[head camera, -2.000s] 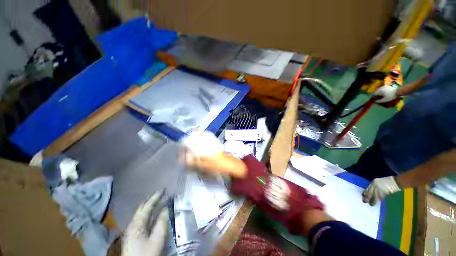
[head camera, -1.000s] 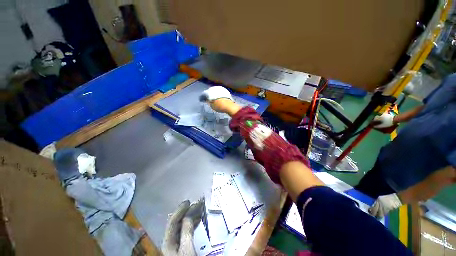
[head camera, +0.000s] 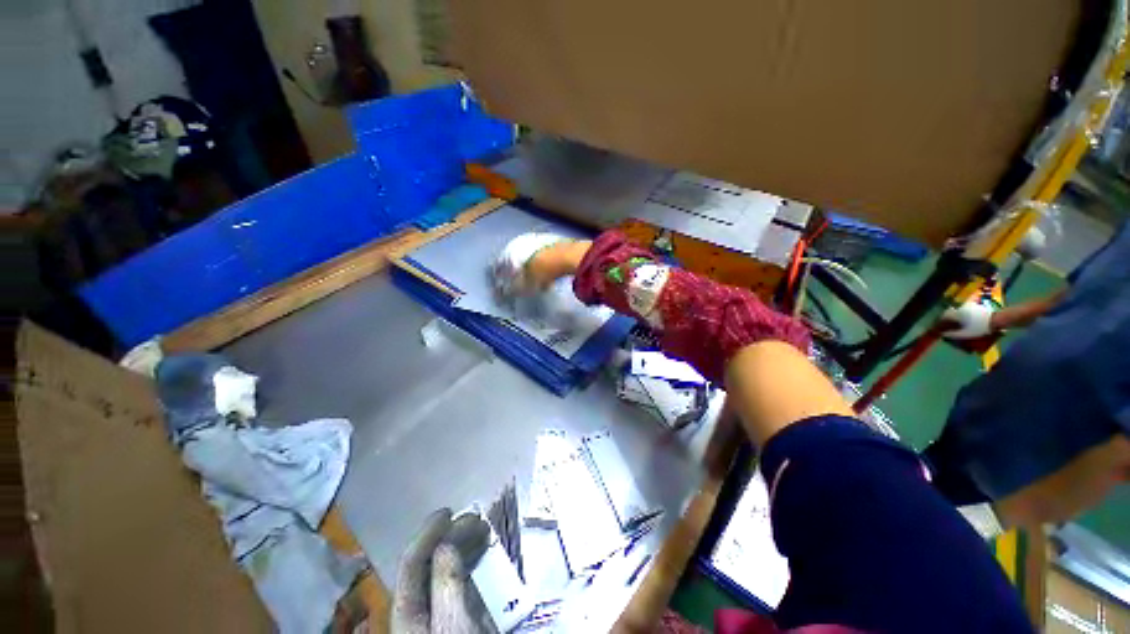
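My right hand (head camera: 530, 266), in a white glove with a maroon sleeve cover behind it, is over the top sheet (head camera: 465, 263) of the blue-edged stack (head camera: 545, 351) at the far side. It is blurred, and its fingertips and any part in them are unclear. My left hand (head camera: 440, 576), in a grey-white glove, is at the bottom edge, partly cut off. Its fingers are beside thin upright metal parts (head camera: 507, 530); a grip on them cannot be made out. Loose white-silver brackets (head camera: 574, 505) lie fanned to its right. More brackets (head camera: 663, 386) are piled beside the blue-edged stack.
A light blue cloth (head camera: 267, 477) lies at left beside a cardboard panel (head camera: 112, 495). A blue sheet wall (head camera: 236, 242) runs behind the bench's wooden edge (head camera: 291, 295). Large cardboard (head camera: 768, 99) hangs across the top. Another person's blue clothing (head camera: 1035, 372) and gloved hand show at right.
My right hand moved from above the nearer parts to the far blue-edged stack and stays over it. My left hand remains low by the loose brackets. The view has shifted.
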